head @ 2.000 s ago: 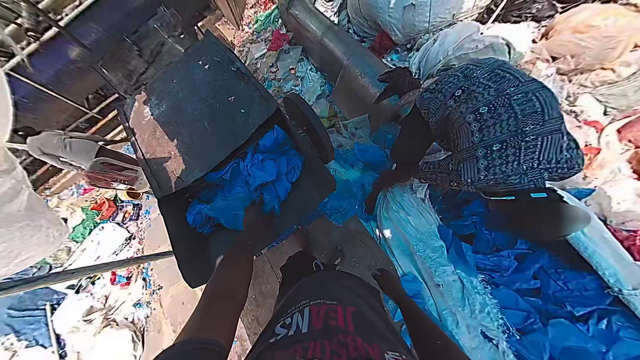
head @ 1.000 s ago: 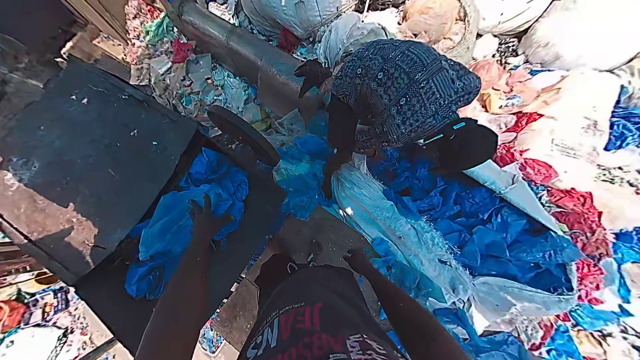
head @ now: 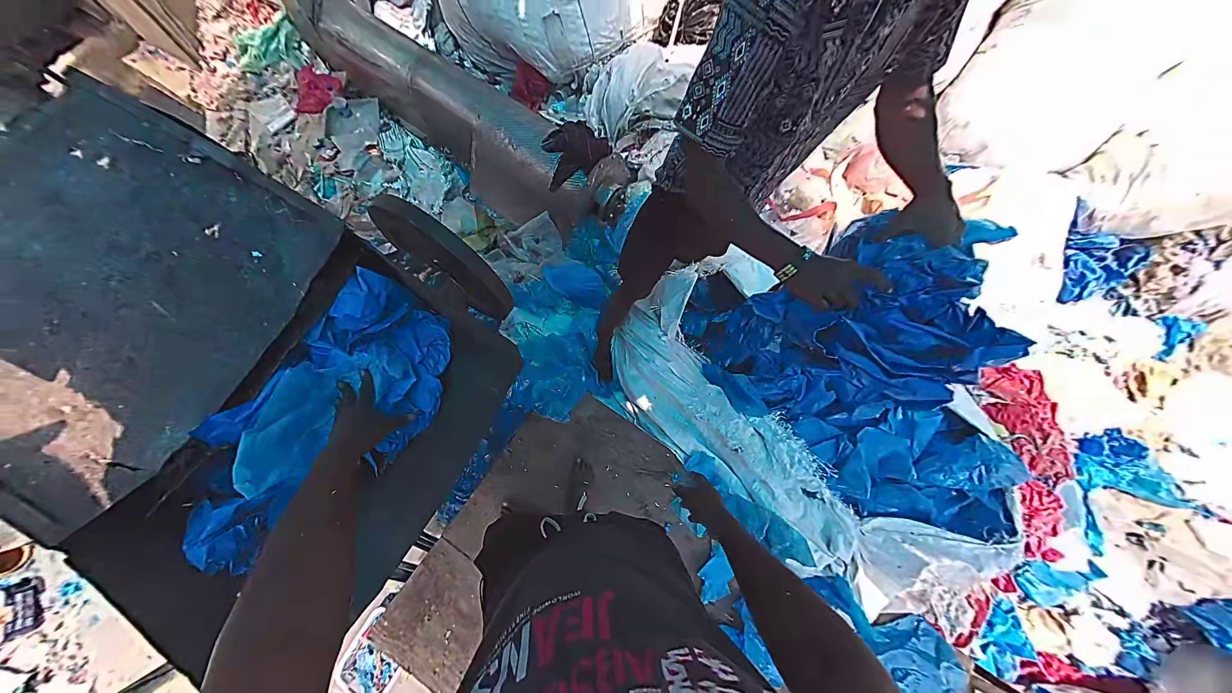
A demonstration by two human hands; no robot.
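Note:
My left hand (head: pixel 363 419) rests with spread fingers on crumpled blue plastic sheets (head: pixel 289 423) in the feed opening of a dark metal machine (head: pixel 164 241); whether it grips any is unclear. Near the rim of a white woven sack (head: pixel 712 414), my right hand (head: pixel 701 500) hangs beside my body, nothing visible in it. The sack lies open on its side, full of blue plastic film (head: pixel 866 385). A co-worker in a patterned garment (head: pixel 780 87) bends over it with both hands on the film.
A dark wheel (head: pixel 441 256) stands at the machine's edge. Behind it runs a large metal pipe (head: pixel 452 115) among plastic scraps. Full white sacks (head: pixel 549 34) stand at the back. Red and blue scraps (head: pixel 1035 433) cover the ground at right.
The co-worker has risen somewhat from a deep bend, and the co-worker's hands are now on the blue film in the sack. My left hand stays at the blue plastic in the machine.

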